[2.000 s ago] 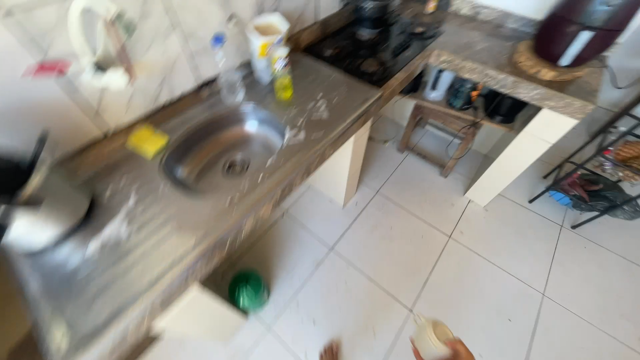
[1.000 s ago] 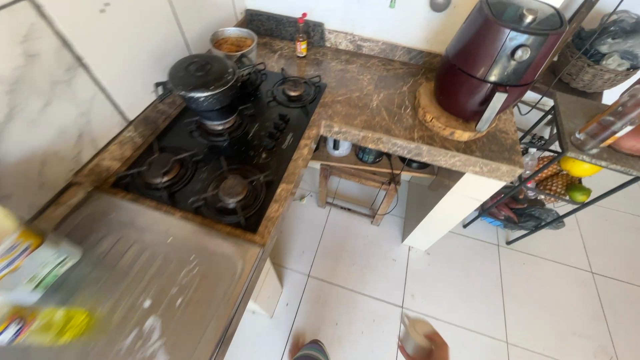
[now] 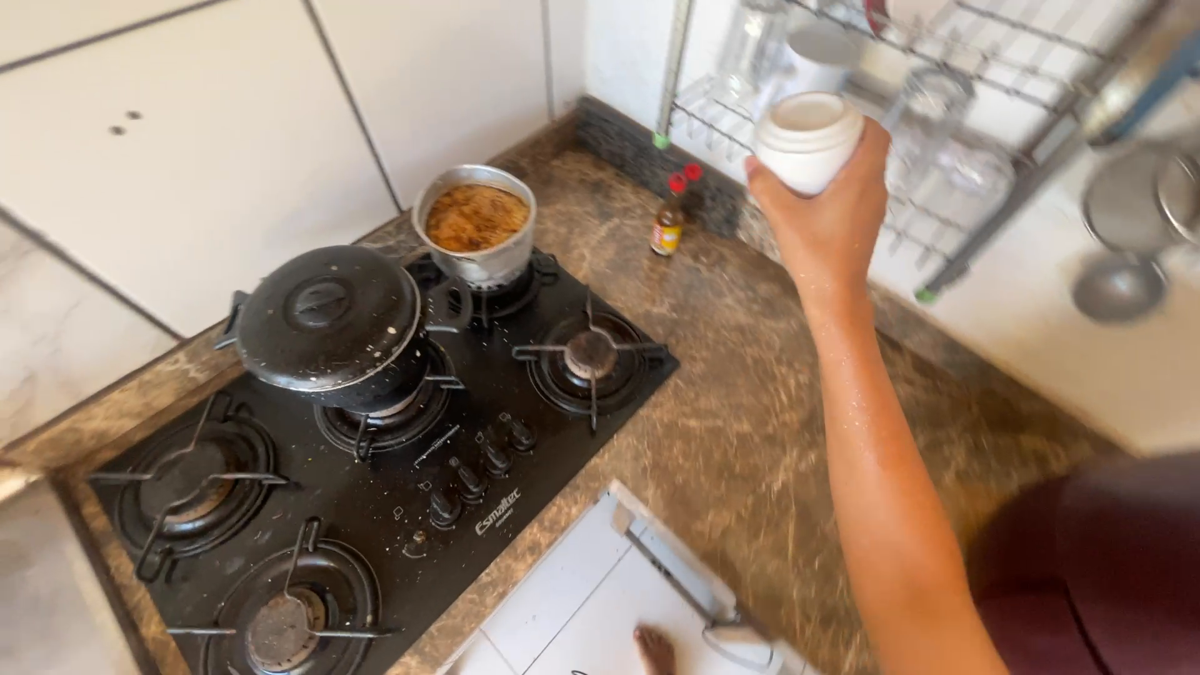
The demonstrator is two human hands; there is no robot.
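My right hand [image 3: 830, 211] is raised at the upper right, its fingers wrapped around a white cup or jar [image 3: 808, 141]. The cup is held in front of a wire dish rack [image 3: 712, 131] on the wall, where a white mug [image 3: 817, 56] and clear glasses [image 3: 928, 103] stand. I cannot tell whether the cup touches the rack. My left hand is out of the frame.
A black gas cooktop [image 3: 553, 478] bears a lidded black pot [image 3: 328, 319] and a metal pot of brown food [image 3: 478, 220]. A small red-capped sauce bottle [image 3: 667, 225] stands on the brown stone counter [image 3: 731, 375]. A dark red appliance [image 3: 1087, 562] is at lower right; metal utensils [image 3: 1120, 286] hang on the right.
My right hand has risen from low over the floor to the rack, with the white cup still in it. The view has swung from the sink to the cooktop corner.
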